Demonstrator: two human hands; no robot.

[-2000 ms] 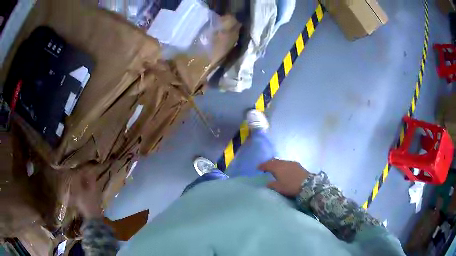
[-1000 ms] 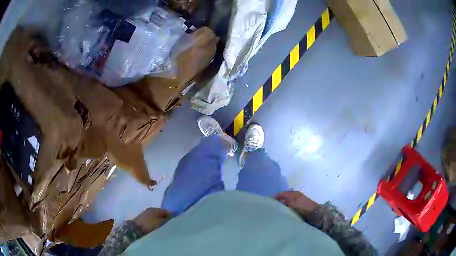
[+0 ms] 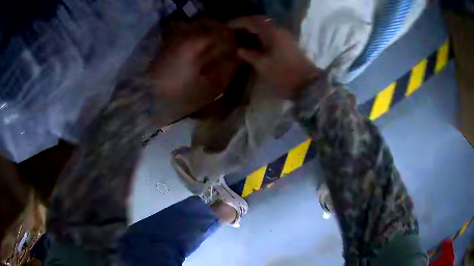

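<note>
My left hand (image 3: 189, 65) and my right hand (image 3: 280, 57) are close together at the top centre, both dark and motion-blurred. They are over brown kraft paper (image 3: 215, 124) that hangs below and between them. The fingers of my right hand look curled. I cannot tell whether either hand grips the paper. Camouflage-patterned oversleeves cover both forearms. Clear plastic film (image 3: 47, 78) lies at the upper left. A whitish woven sack (image 3: 335, 31) with a blue ribbed part is just right of my right hand.
Yellow-black aisle tape (image 3: 296, 158) runs diagonally across the grey floor (image 3: 280, 228). My shoes stand near the tape. More brown paper (image 3: 47, 169) is at the left. A carton edge (image 3: 465, 78) shows at the right and a bit of red stool (image 3: 443, 255) at the lower right.
Both hands have moved from beside my thighs up and forward over the brown paper. The view has moved closer to the plastic film and the sack, and the stool is nearly out of view.
</note>
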